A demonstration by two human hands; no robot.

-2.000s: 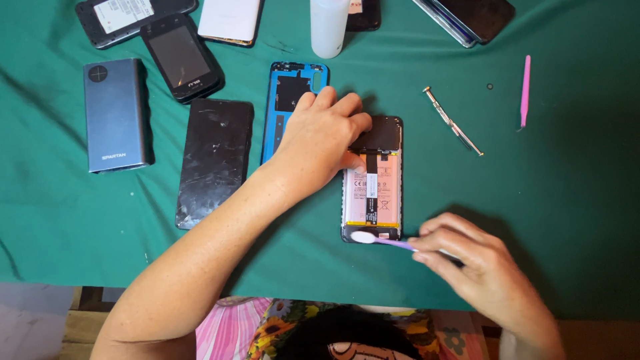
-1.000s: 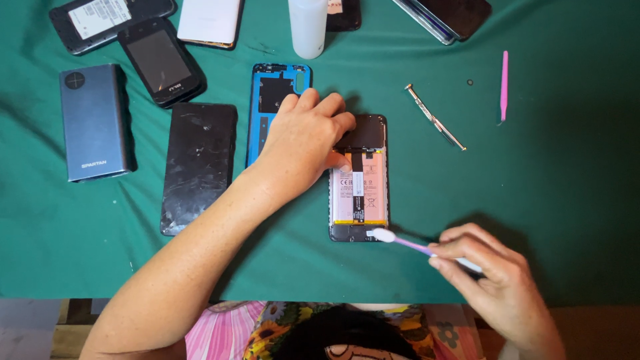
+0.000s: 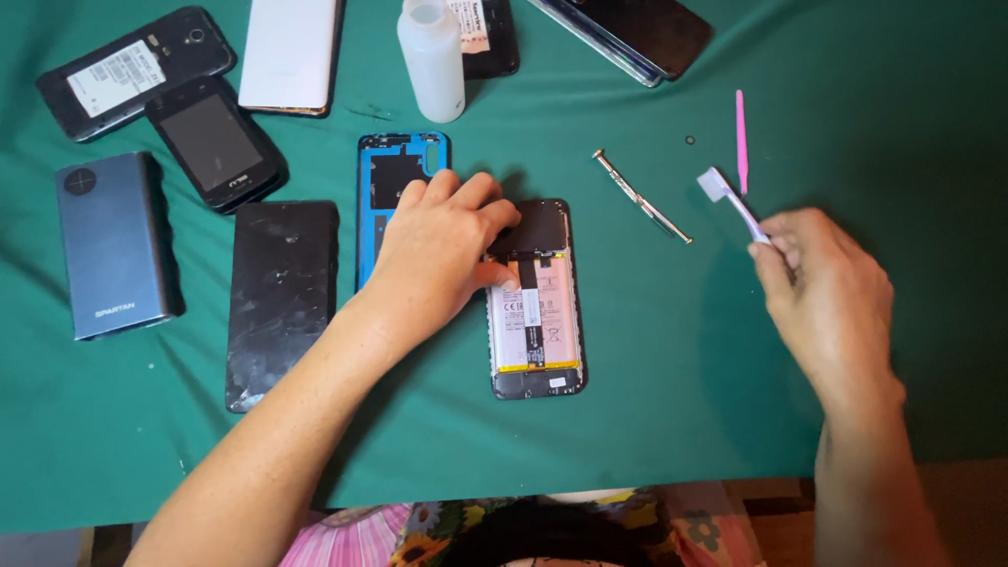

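Observation:
An opened smartphone [image 3: 538, 315] lies on the green cloth, its battery and a black flex cable exposed. My left hand [image 3: 445, 236] rests over its upper left side, thumb on the battery's edge and fingers near the black upper part; the forearm crosses a blue phone back cover [image 3: 399, 161], which the hand partly hides. My right hand [image 3: 827, 291] holds a toothbrush [image 3: 734, 197] by its pale purple handle, off to the right of the phone, with the white bristle head pointing up and left. Between the phone and the brush lies a metal precision screwdriver [image 3: 642, 197].
A pink plastic tool [image 3: 741, 142] and a small ring [image 3: 690, 140] lie at the right. A white plastic bottle [image 3: 433, 63] stands at the back. On the left are a blue power bank [image 3: 114, 244], a dark phone [image 3: 279, 307], a small black phone [image 3: 213, 146] and a white phone [image 3: 287, 55].
My right hand has moved up and to the right with the toothbrush, whose head was over the phone's bottom end before. My left hand has stayed on the phone.

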